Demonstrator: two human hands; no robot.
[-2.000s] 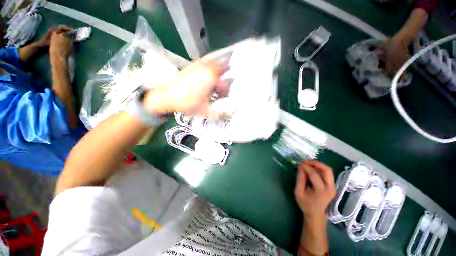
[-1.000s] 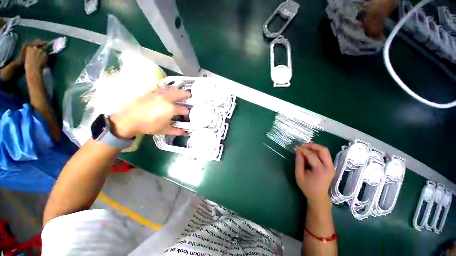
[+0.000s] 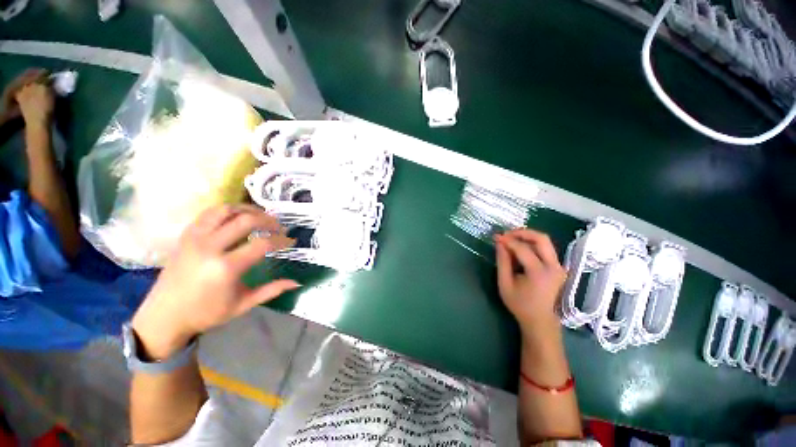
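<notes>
My left hand [image 3: 214, 271] has its fingers and thumb apart, at the loop ends of the nearest pile of white plastic frames [image 3: 340, 240]. These left-hand stacks lie sideways, loops left, discs right. My right hand [image 3: 530, 278] has its fingertips together at the near edge of a loose bundle of thin silvery strips [image 3: 496, 208]; whether it pinches a strip I cannot tell. One single strip [image 3: 470, 246] lies apart, left of my right fingertips. Right-hand stacks of frames [image 3: 624, 284] stand just right of my right hand, discs at the far end.
A clear bag with pale-yellow contents [image 3: 179, 170] lies left of the stacks. A pale rail [image 3: 419, 150] crosses the green bench, with a metal post [image 3: 277, 52] at it. Two loose frames [image 3: 439, 83] lie beyond. A white cable [image 3: 676, 109] loops at right. Another person's arm [image 3: 42, 148] is far left.
My left hand has come off the top of the left stacks, moving back and left with its fingers spread. My right hand stays by the strips. The view has shifted right.
</notes>
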